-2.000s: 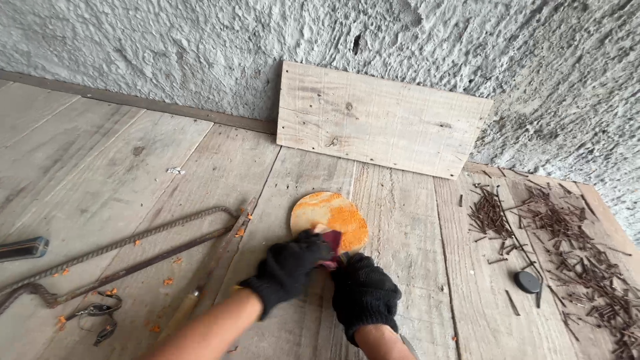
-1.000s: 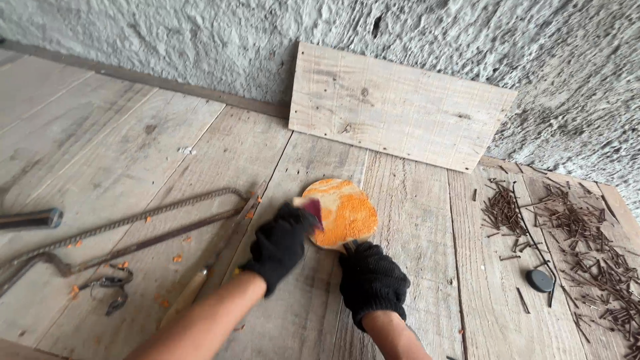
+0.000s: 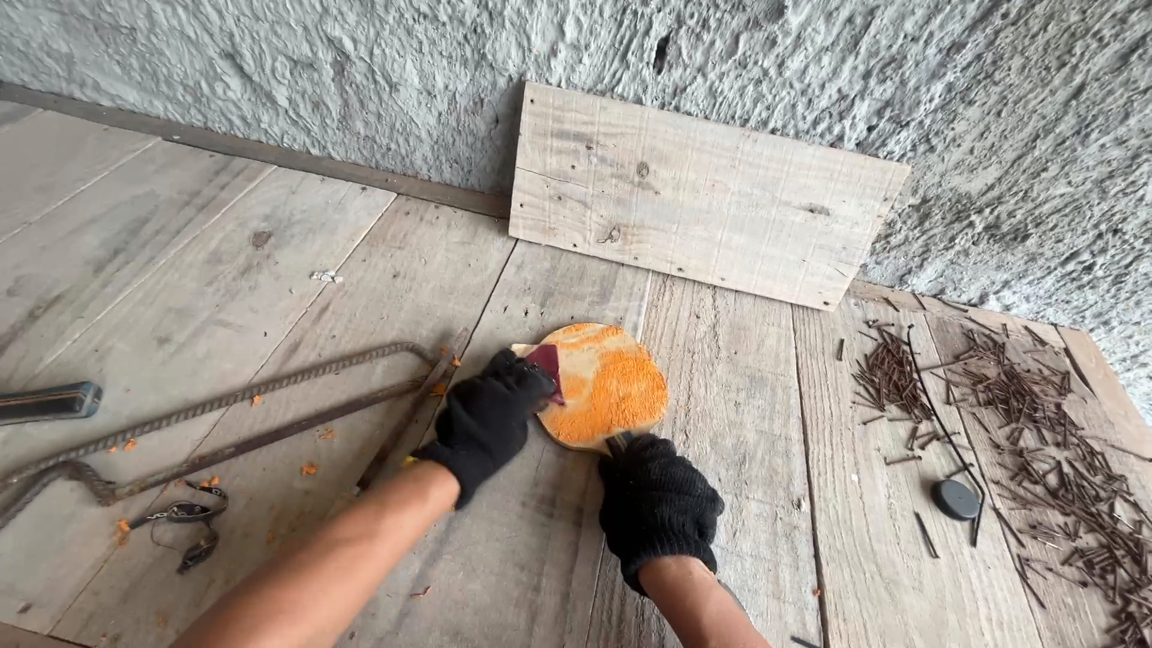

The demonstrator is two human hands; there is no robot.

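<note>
A round paddle [image 3: 621,387], like a table tennis bat, lies on the wooden boards, its pale face partly covered with rough orange residue. My left hand [image 3: 490,409], in a black knit glove, grips a folded dark red piece [image 3: 546,371], perhaps sandpaper, against the paddle's left edge. In a matching glove, my right hand [image 3: 659,499] is closed around the paddle's handle [image 3: 619,441] at its lower edge. Most of the handle is hidden by the fingers.
A plank [image 3: 702,193] leans on the rough wall. At left lie a bent rebar frame [image 3: 270,387], a dark tool handle [image 3: 49,402] and a black strap [image 3: 184,513]. Many rusty nails [image 3: 1035,405] and a black round disc [image 3: 955,499] lie right. Orange crumbs dot the boards.
Two seconds ago the red piece was at the paddle's lower part; my left hand has since moved with it to the left edge. My right hand keeps its hold.
</note>
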